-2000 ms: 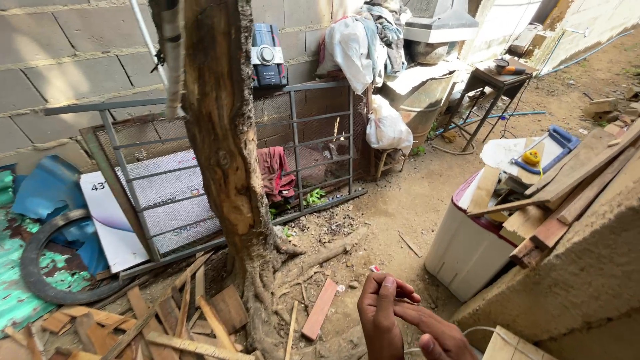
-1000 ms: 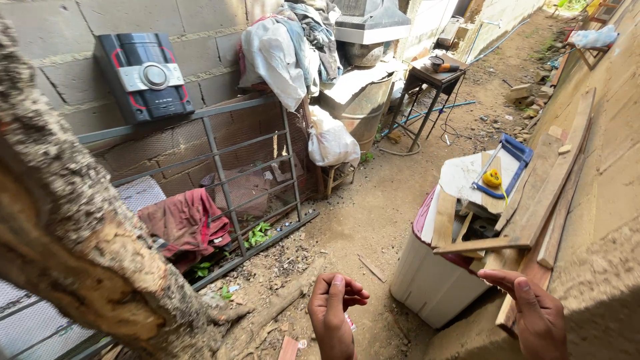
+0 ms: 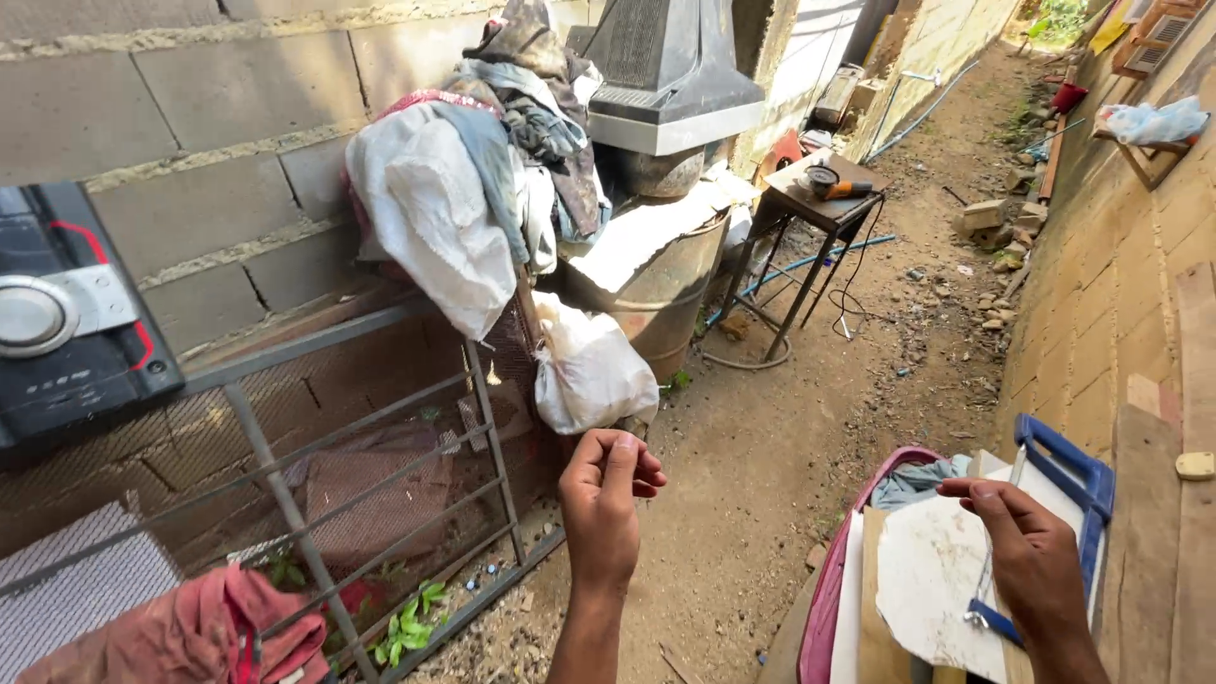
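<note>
My left hand (image 3: 608,503) is raised over the dirt path with its fingers curled in, and nothing shows in it. Behind it a white plastic sack (image 3: 591,366) hangs against the metal drum. At the right, my right hand (image 3: 1031,556) hovers over the tub, thumb and fingertips close together; whether it pinches something small cannot be told. A blue-framed hacksaw (image 3: 1069,465) lies around and partly behind that hand, on a white board (image 3: 936,570) over the tub. The yellow thing seen there earlier is out of sight, possibly behind the hand.
A metal frame with mesh (image 3: 275,475) leans at the left, with a red cloth (image 3: 190,632) over it. An angle grinder (image 3: 841,187) lies on a small metal-legged table (image 3: 793,195), its cord on the ground. Wooden planks (image 3: 1145,532) stand along the right wall; rubble lines the path.
The view has swung right and closer to the path. My hands, close together two seconds ago, are now wide apart, the right one over the tub by the hacksaw.
</note>
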